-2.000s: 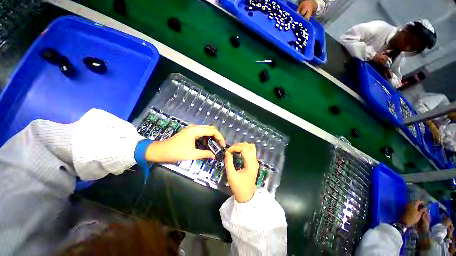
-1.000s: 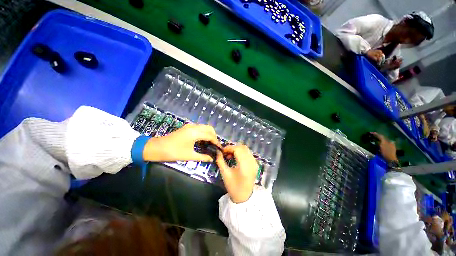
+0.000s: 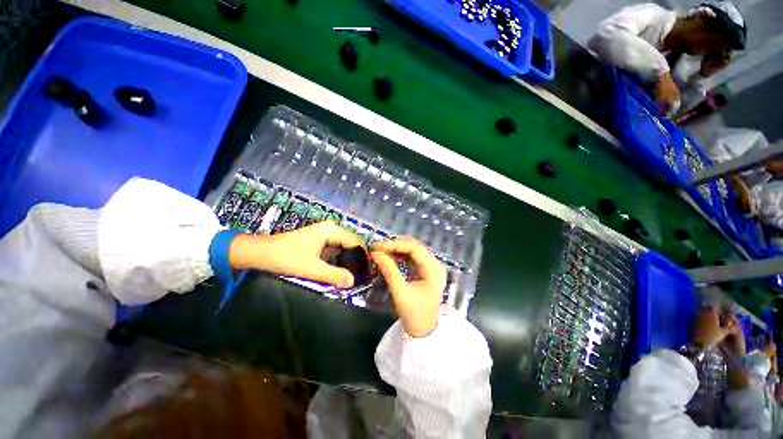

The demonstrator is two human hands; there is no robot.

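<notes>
My left hand [image 3: 300, 254], with a blue wrist strap [image 3: 222, 257], holds a black plastic housing [image 3: 354, 261] between thumb and fingers. My right hand [image 3: 415, 281] is just right of it, thumb and index finger pinched together at the housing's edge; whether it grips a small part is too small to tell. Both hands are above the near side of a clear blister tray [image 3: 378, 176]. Green circuit boards [image 3: 282, 202] fill its near slots on the left; the hands hide part of that row.
A blue bin [image 3: 163, 163] at the left holds a few black housings [image 3: 135, 99]. A green conveyor belt [image 3: 446, 103] with scattered black pieces runs behind a pale rail [image 3: 412, 137]. A second board tray [image 3: 577, 317] and a neighbour's sleeve [image 3: 657, 390] are at the right.
The housing has turned in my left hand and now shows a dark rounded side. My right hand's fingertips have drawn slightly apart from it. Belt pieces have shifted; the neighbour's arm has pulled back from the belt.
</notes>
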